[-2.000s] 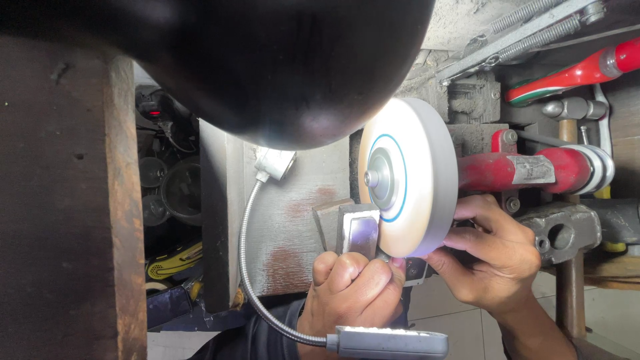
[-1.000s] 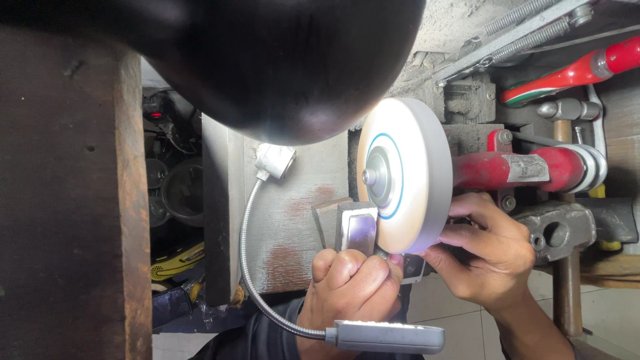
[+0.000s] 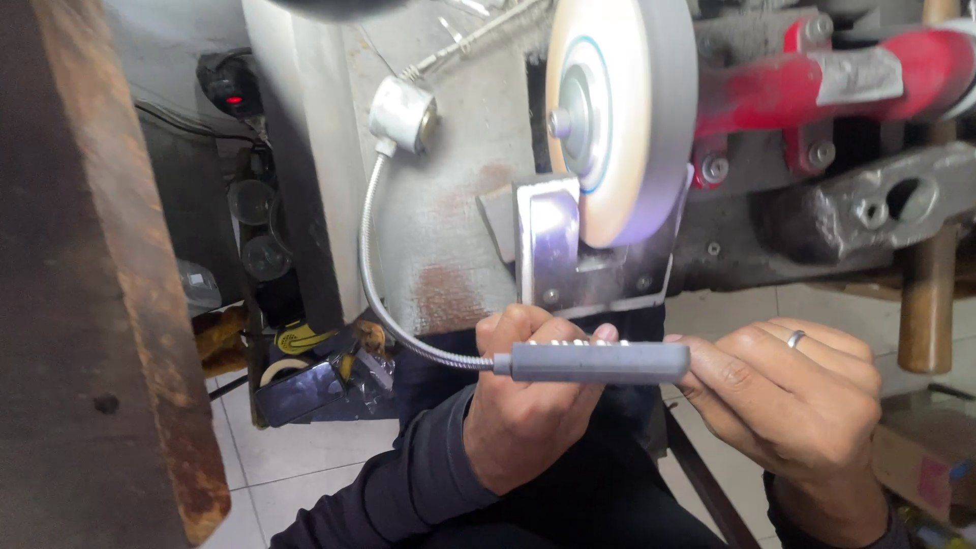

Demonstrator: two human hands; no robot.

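Observation:
My left hand (image 3: 534,404) is drawn back below the metal tool rest (image 3: 555,229), its fingers curled and partly hidden behind the lamp head (image 3: 598,362) of a gooseneck work lamp. Just right of the lamp head is my right hand (image 3: 785,389), thumb and fingertips close together, with a ring on one finger. Whether either hand holds something small cannot be told. Above the hands stands the pale grinding wheel (image 3: 610,122) of a bench grinder, its lower edge within the notch of the tool rest. The lamp's magnetic-looking base (image 3: 402,114) sits on a metal plate.
A brown wooden board (image 3: 84,305) runs down the left side. Right of the wheel are a red metal tubular part (image 3: 785,88), a hammer head (image 3: 877,206) and its wooden handle (image 3: 926,305). A phone (image 3: 300,391) and a tape roll (image 3: 282,370) lie at lower left.
Both hands have drawn back from the wheel and rest to below them, near the lamp head. The view has moved down and closer, and the dark round shape has mostly left the top.

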